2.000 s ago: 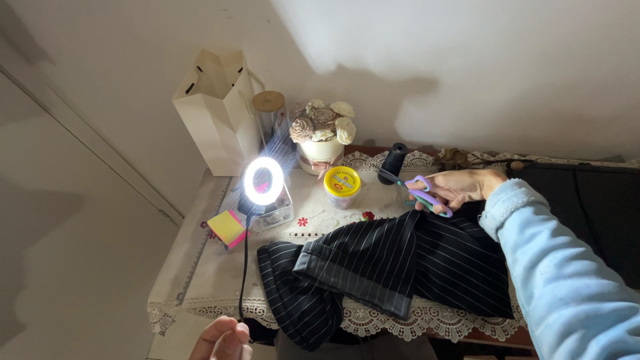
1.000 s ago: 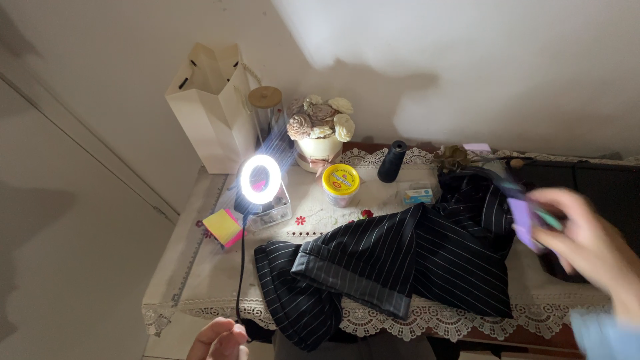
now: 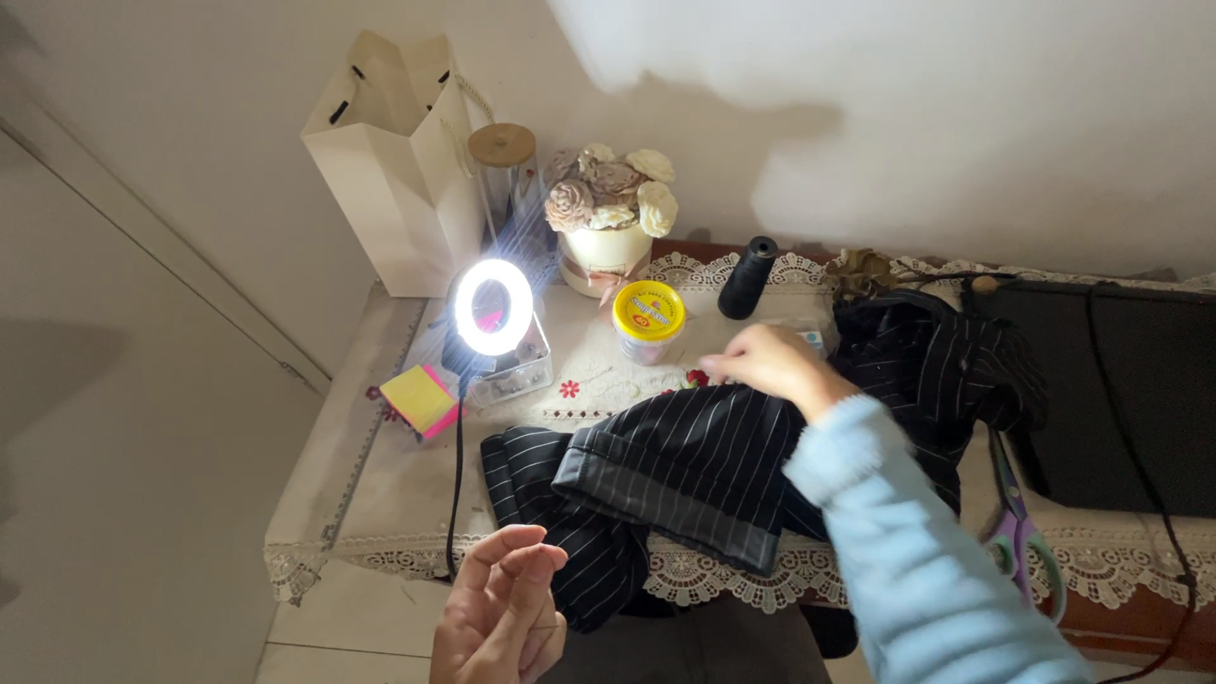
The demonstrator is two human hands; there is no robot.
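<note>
My left hand (image 3: 508, 608) is at the bottom centre, in front of the folded pinstriped trousers, with thumb and fingertips together; whether something thin is between them cannot be told. My right hand (image 3: 774, 366), in a light blue fuzzy sleeve, hovers over the back edge of the black pinstriped cloth (image 3: 698, 446), its fingers bent together; any thin thing in them is too small to see. Scissors with purple and green handles (image 3: 1021, 541) lie to the right of the cloth. Behind my right hand stands a black thread cone (image 3: 748, 277), with a yellow-lidded tub (image 3: 649, 313) to its left.
A lit ring lamp (image 3: 524, 309) stands over a clear plastic box (image 3: 521, 375). Sticky notes (image 3: 418, 399) lie at left. Behind are a paper bag (image 3: 399, 180), a wooden-lidded jar (image 3: 502, 147) and a flower pot (image 3: 606, 252). A dark flat object (image 3: 1121, 380) with a cable lies right.
My right hand held the scissors, moved right with them, and has let them go beside the cloth. It is back over the cloth, near the tub. My left hand has stayed about where it was.
</note>
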